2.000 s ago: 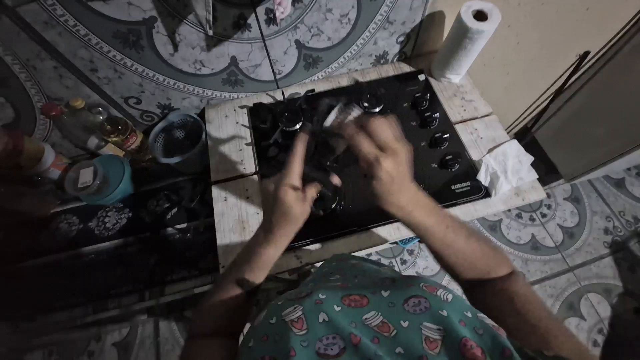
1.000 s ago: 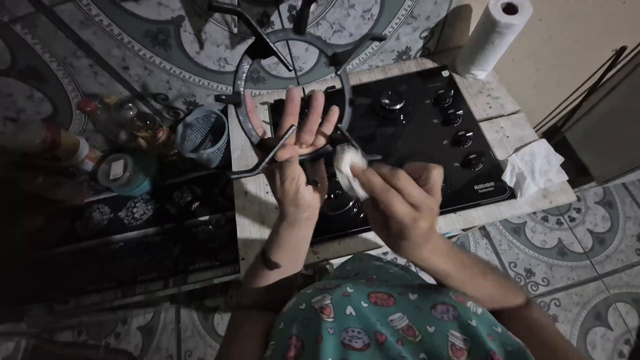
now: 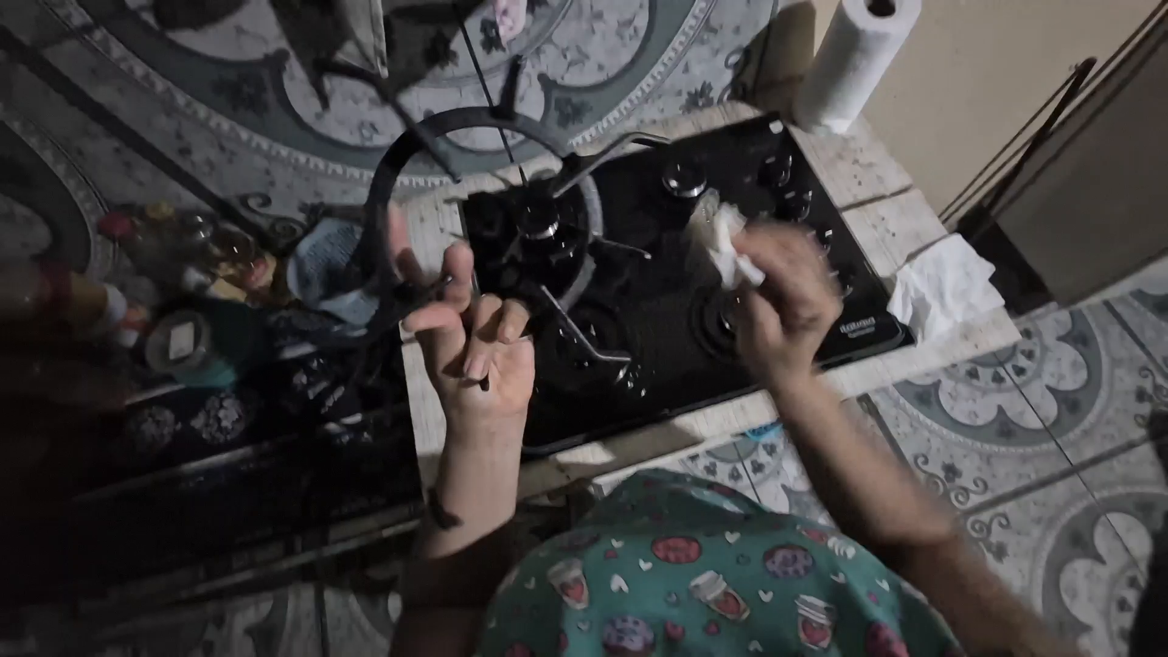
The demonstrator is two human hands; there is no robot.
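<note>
A round black metal pan support (image 3: 591,205), with prongs sticking out of its ring, is held up over the left part of a black glass gas cooktop (image 3: 639,310). My left hand (image 3: 470,333) grips it at its lower left side, palm turned up and fingers curled. To the right, over the cooktop, my right hand (image 3: 789,297) pinches a crumpled white paper towel (image 3: 725,242), apart from the pan support. Both the right hand and the paper are blurred. Burners (image 3: 684,180) and knobs of the cooktop show beyond the hands.
A paper towel roll (image 3: 858,64) stands at the back right of the pale wooden board (image 3: 876,196) around the cooktop. Another crumpled paper (image 3: 944,283) lies at its right corner. Left are bottles (image 3: 233,260), a blue basket (image 3: 333,269) and a teal-sided jar (image 3: 196,351).
My right hand with the paper has moved right, away from the pan support. My left hand still holds the support, its fingers now more curled than one second ago.
</note>
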